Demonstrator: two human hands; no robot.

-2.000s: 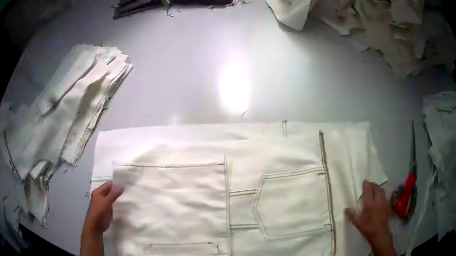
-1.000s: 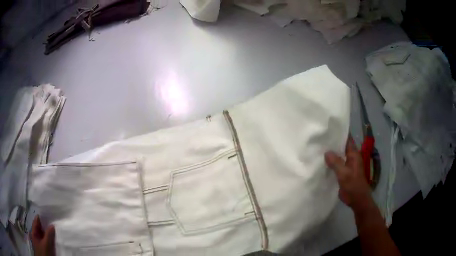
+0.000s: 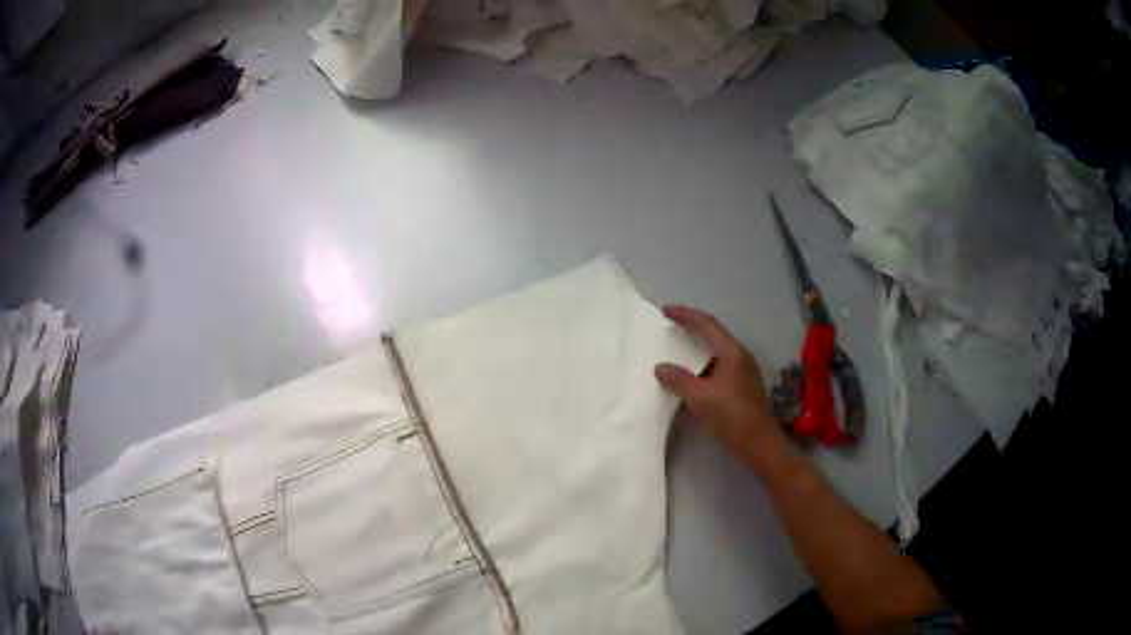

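Note:
An off-white garment panel (image 3: 546,397) lies on the table in front of me, with a dark seam across it and a stitched patch pocket (image 3: 360,515) left of the seam. A loose pocket piece (image 3: 155,546) lies over its left part. My right hand (image 3: 713,378) is at the panel's right edge, with thumb and fingers around the edge near the curved cut-out. My left hand is not in view. The shears (image 3: 815,354) lie on the table right of my right hand, red handles toward me, blades pointing away.
A pile of white panels (image 3: 943,211) drapes over the right table edge, with a narrow strip (image 3: 899,422) hanging beside it. Cream cloth pieces (image 3: 546,31) lie at the far side. A tied dark bundle (image 3: 137,118) lies far left. White layered pieces (image 3: 31,434) lie at left.
The view has swung to the right. The panel's right end lies flatter and its corner is lower in the picture. My right hand has moved up to that edge. My left hand has left the picture.

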